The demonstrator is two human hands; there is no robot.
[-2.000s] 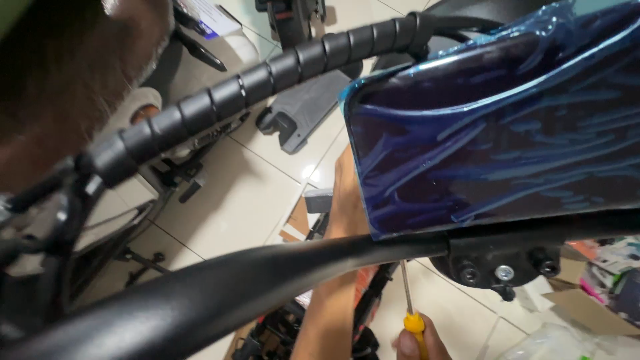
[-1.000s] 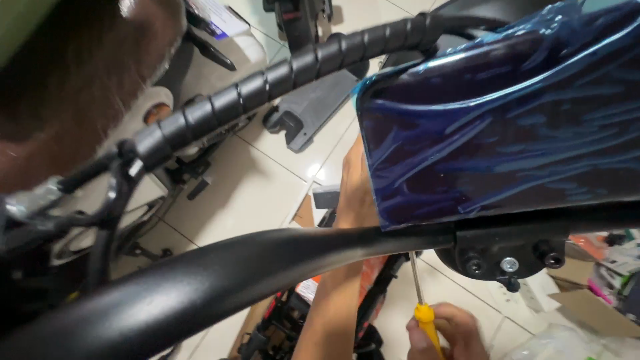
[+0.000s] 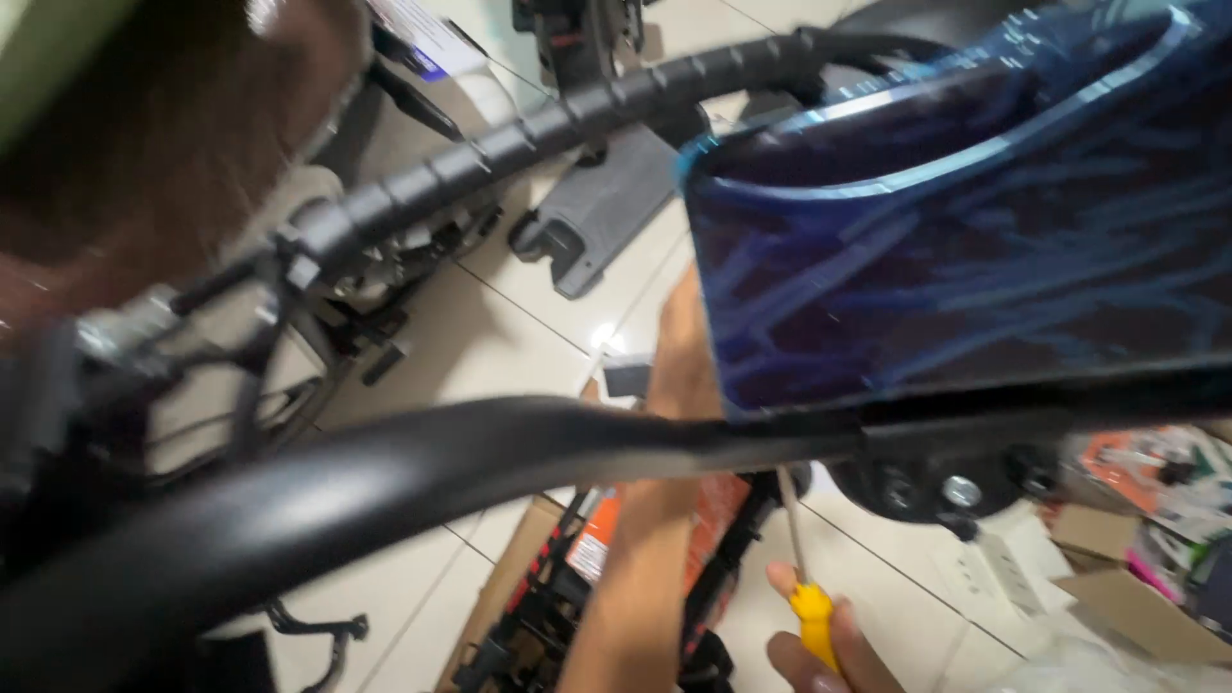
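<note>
My right hand (image 3: 833,654) grips the yellow handle of a screwdriver (image 3: 811,616) low in the head view. Its metal shaft points up and its tip is hidden behind the black handlebar (image 3: 462,452). My left forearm passes behind the handlebar; the part of my left hand or wrist in sight (image 3: 685,337) is beside the left edge of a dark display panel (image 3: 962,260) wrapped in clear film. The fingers are hidden behind this panel. Right of the screwdriver, a black clamp (image 3: 924,481) with several bolts sits under the bar.
A spiral-wrapped cable bundle (image 3: 539,135) arches above the handlebar. Below, on the tiled floor, are a grey scooter deck (image 3: 606,212), an orange-and-black item in a box (image 3: 597,539), and open cardboard (image 3: 1136,616) at right. A blurred person's head fills the upper left.
The fingers of my right hand have shifted a little on the yellow handle. The screwdriver stays upright below the handlebar, and my left arm remains behind the panel.
</note>
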